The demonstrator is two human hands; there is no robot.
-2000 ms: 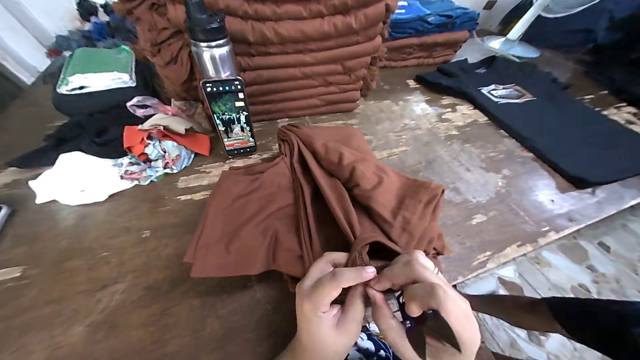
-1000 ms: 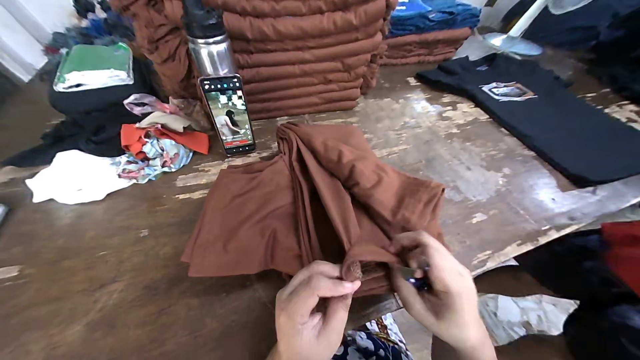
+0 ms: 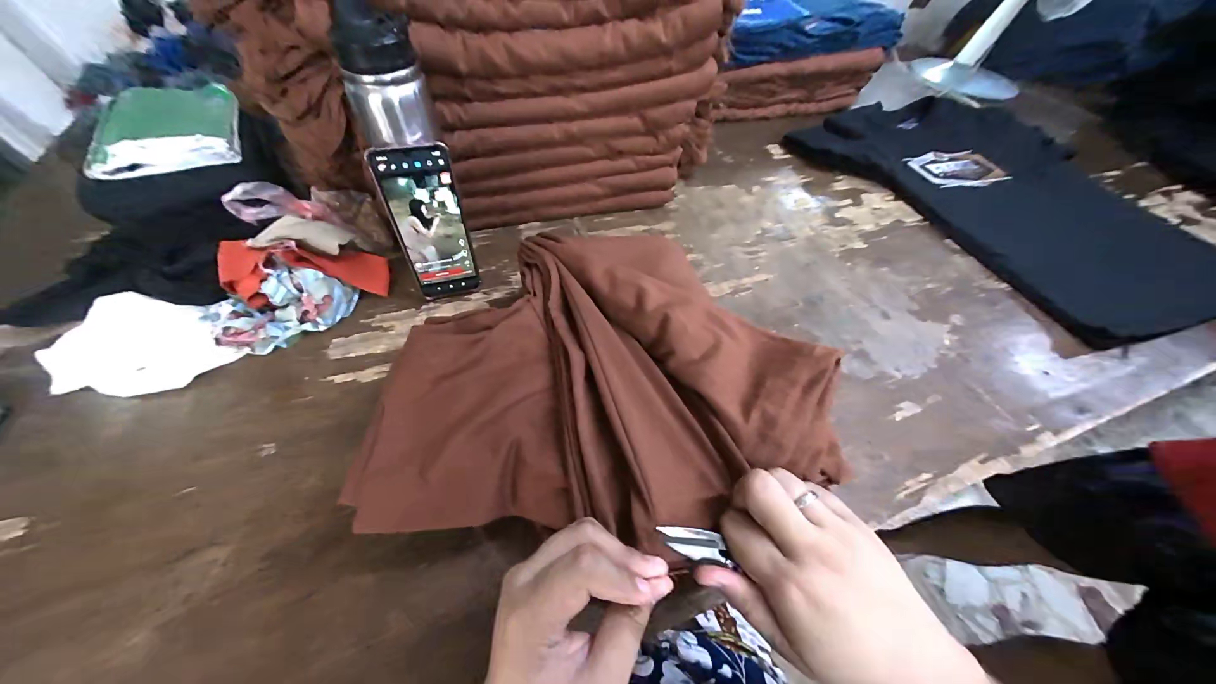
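A brown cloth garment (image 3: 608, 399) lies bunched and folded at the middle of the wooden table, its near part hanging toward me. My left hand (image 3: 584, 598) pinches a bit of its near edge between thumb and fingertips. In my right hand (image 3: 807, 560), which wears a ring, are small metal thread snips (image 3: 695, 544); their blades point left, close to the left fingertips and against the brown cloth. The handle of the snips is mostly hidden in the right hand.
Behind the garment rise stacked brown cloths (image 3: 570, 114), a steel bottle (image 3: 389, 100) and a propped phone (image 3: 425, 223). Cloth scraps (image 3: 285, 285) and a white cloth (image 3: 138, 347) lie left. A folded black shirt (image 3: 1035, 218) lies right. Dark clothing shows beyond the table's right edge.
The blades of the snips now show beside my left fingertips. Both hands have shifted along the garment's near edge. Dark and red clothing has come into view at the right since the first frame.
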